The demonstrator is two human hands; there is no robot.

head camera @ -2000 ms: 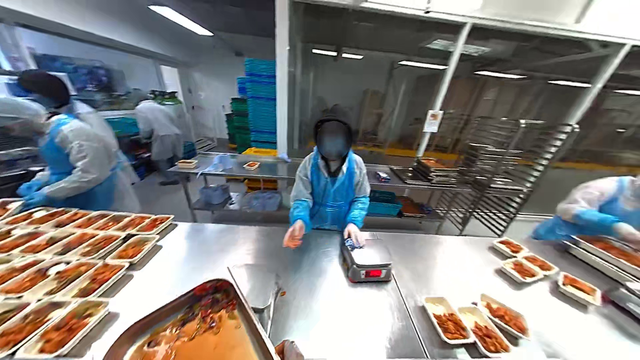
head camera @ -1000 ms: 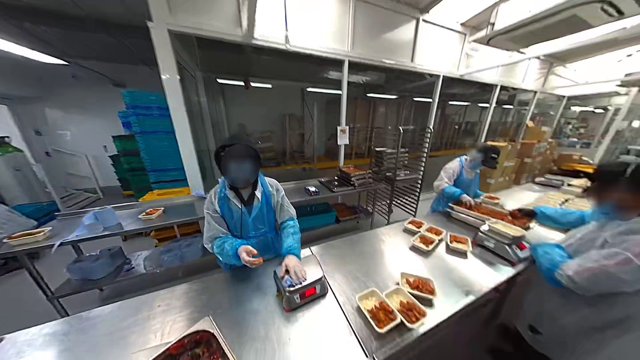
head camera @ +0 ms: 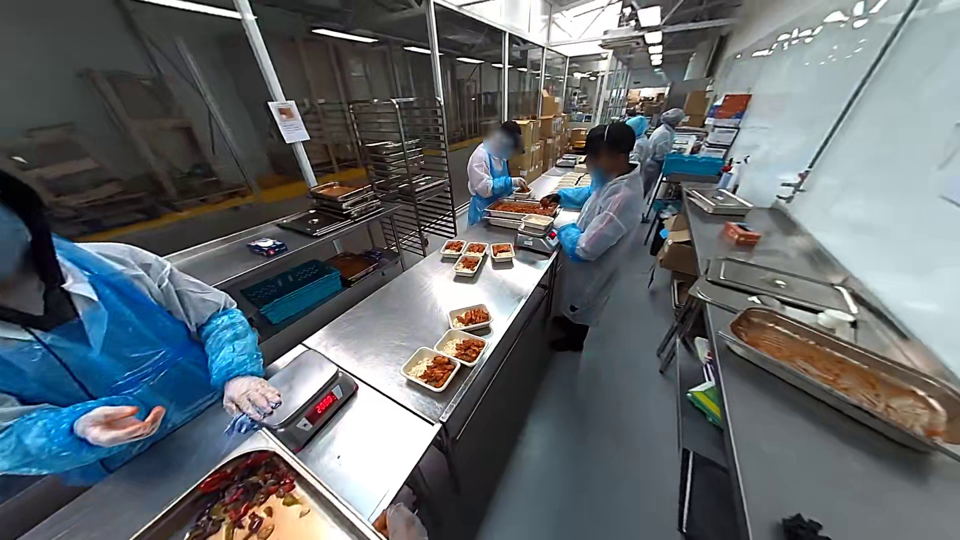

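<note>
At the bottom edge of the head view, a small part of what looks like my right hand (head camera: 401, 521), in a clear glove, is beside the corner of a steel tray (head camera: 319, 480). Its grip is not clear. The tray holds sauce and pieces of dark red and green vegetables. My left hand is out of view. Beyond the tray, a digital scale (head camera: 311, 401) with a lit red display stands on the steel table. A co-worker's gloved hand (head camera: 251, 396) touches a blue-and-white cloth or wrapper beside it; that person's other hand (head camera: 120, 426) is held palm up.
Filled food trays (head camera: 430, 370) stand along the steel table (head camera: 360, 315). Two co-workers (head camera: 604, 217) work around a large food pan (head camera: 523, 208) farther off. On the right, a side counter (head camera: 787, 465) bears a sauce-smeared pan (head camera: 840, 375) and steel lids. An aisle floor (head camera: 577, 442) lies between.
The view has swung far to the right, bringing the aisle and right-hand counter into sight. The near co-worker's one hand now shows palm up; the other remains by the scale.
</note>
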